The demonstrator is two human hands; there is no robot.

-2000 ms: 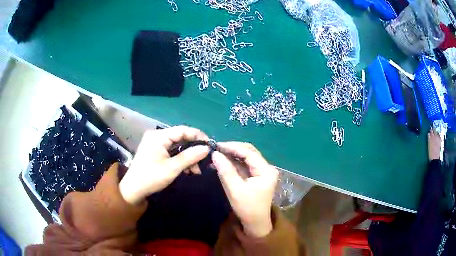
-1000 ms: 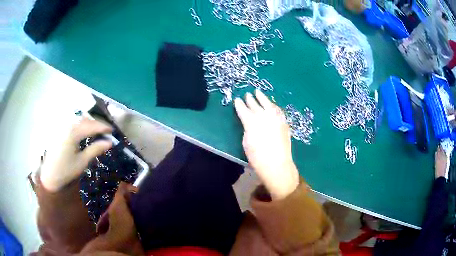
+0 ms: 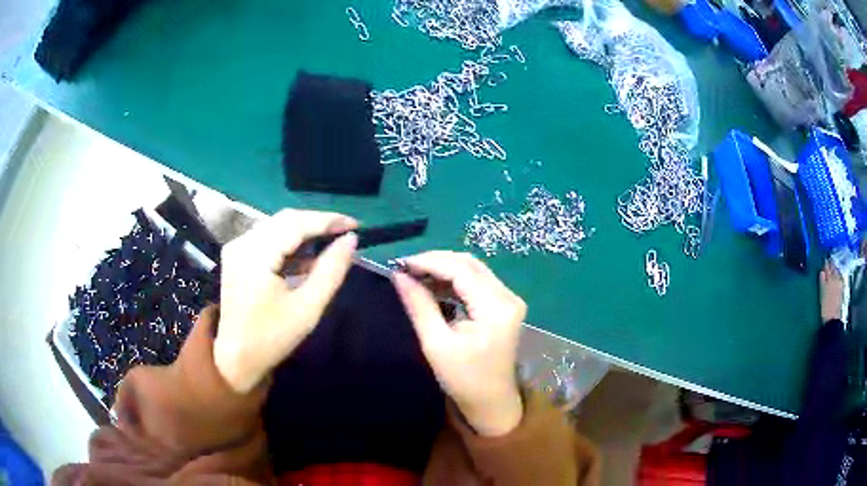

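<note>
My left hand [image 3: 280,285] holds a short black strap piece [image 3: 394,232] between thumb and fingers, its free end pointing right over the table edge. My right hand [image 3: 466,327] pinches a small silver metal piece [image 3: 399,264] at its fingertips, just right of the left fingertips; its exact shape is hidden. The stack of black strap pieces [image 3: 332,135] lies on the green table. A pile of silver wire hooks [image 3: 428,123] touches its right side. A pile of smaller metal fittings [image 3: 532,226] lies nearer the table edge.
The bin of finished straps [image 3: 133,308] is at the lower left. A clear plastic bag [image 3: 656,66] spills hooks at the upper right. A blue tray [image 3: 746,185] and blue basket [image 3: 830,190] stand at the right. Another person's hand [image 3: 832,292] is at the right edge, near a red stool [image 3: 680,456].
My left hand has moved from over the bin to the table edge and now holds a strap. My right hand has left the piles and come back beside it with a small metal piece.
</note>
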